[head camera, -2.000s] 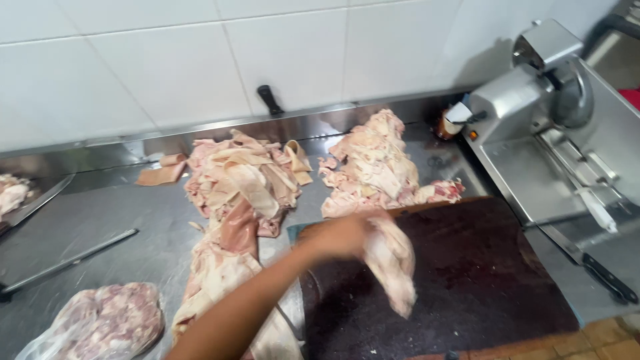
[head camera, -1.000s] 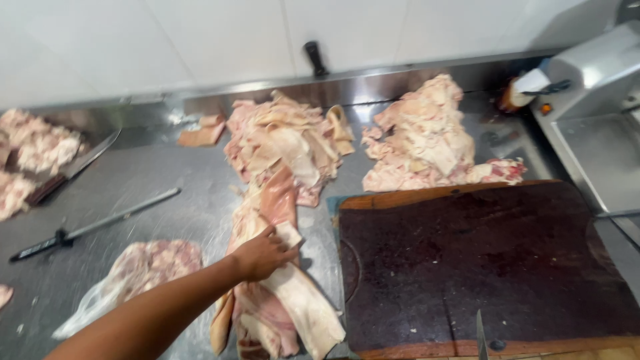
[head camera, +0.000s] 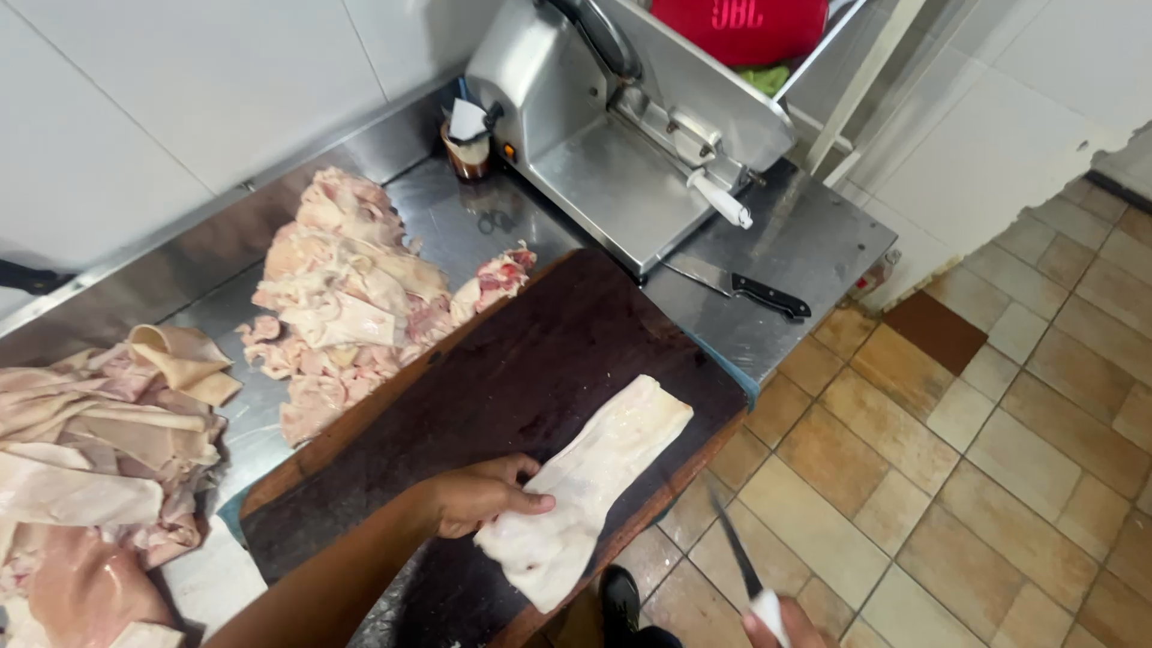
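Observation:
A long pale slab of raw skin and fat (head camera: 585, 486) lies on the dark cutting board (head camera: 432, 387). My left hand (head camera: 490, 495) grips its near left edge, thumb on top and fingers beneath or behind. My right hand (head camera: 792, 625), partly out of frame at the bottom, holds a knife (head camera: 742, 558) by its white handle, the blade pointing up and away, off the board's near edge and over the floor. Trimmed fat pieces (head camera: 351, 288) are heaped behind the board, with a redder scrap (head camera: 504, 274) beside them. Another pile of skin pieces (head camera: 99, 432) sits at the left.
A metal slicing machine (head camera: 621, 135) stands behind the board on the steel counter (head camera: 810, 234). A black-handled knife (head camera: 769, 295) lies right of the board. A jar (head camera: 466, 148) is near the wall, a red speaker (head camera: 742, 31) at the top. Tiled floor (head camera: 855, 432) lies beyond the counter edge.
My left hand has moved from the skin pile, where it was one second ago, to a slab on the board. My right hand and its knife have come into view. The view has swung right.

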